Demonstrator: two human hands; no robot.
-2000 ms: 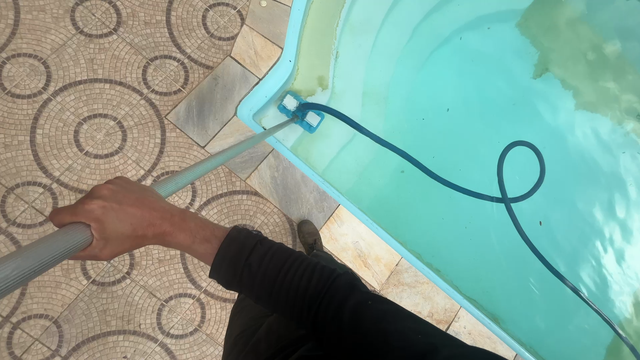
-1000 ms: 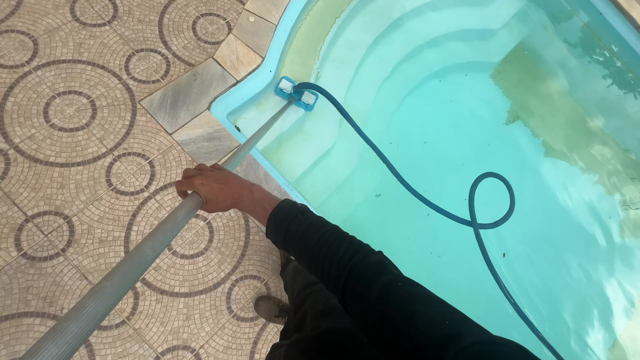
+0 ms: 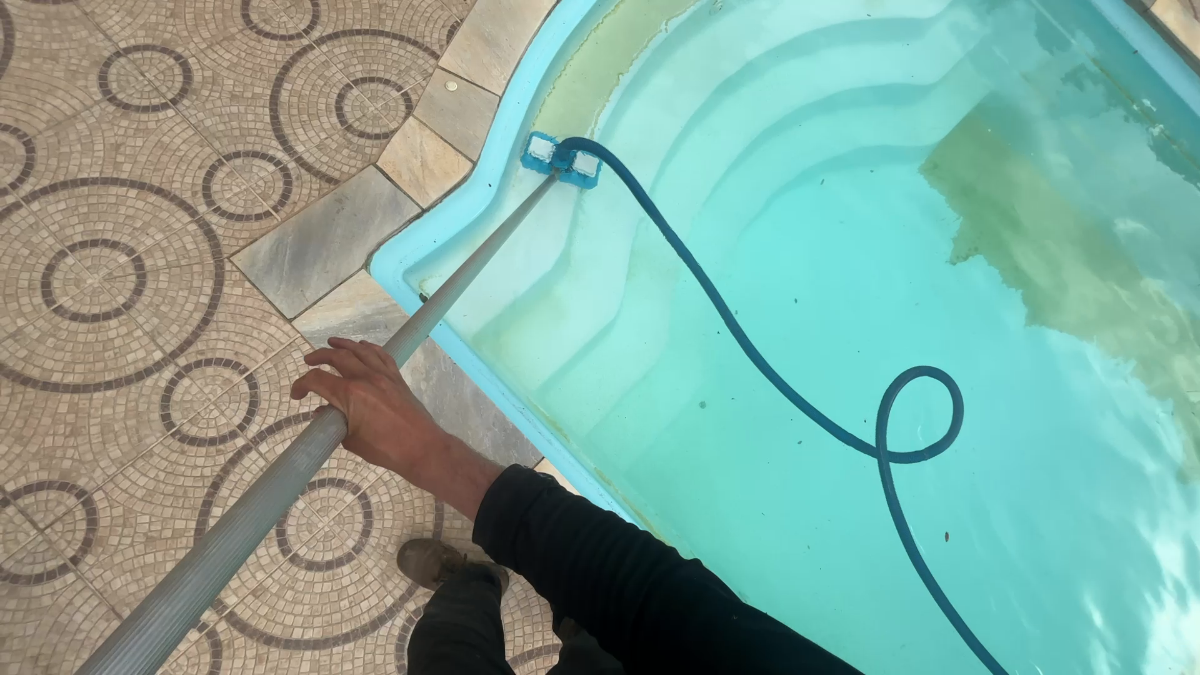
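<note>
My right hand [image 3: 366,398], in a black sleeve, is around a long grey ribbed pole [image 3: 253,502] with a loose grip, some fingers partly raised. The pole slants from the lower left over the pool edge. At its far end, a blue pool vacuum head [image 3: 561,160] with two whitish pads is over the pale shallow step, close to the pool wall. A dark blue hose [image 3: 720,305] runs from the head across the pool, makes one loop, and leaves view at the bottom. My left hand is not in view.
A light blue pool rim [image 3: 506,398] borders stone slabs [image 3: 328,244] and patterned paving [image 3: 94,281]. My shod foot [image 3: 429,561] stands on the paving beside the pool. Curved steps [image 3: 750,103] lie underwater, and a green-brown patch [image 3: 1041,220] shows at the right.
The vacuum head has moved away from the rim's corner. My right hand, wrapped tightly around the pole two seconds ago, now has looser fingers and is nearer the head. The view has shifted.
</note>
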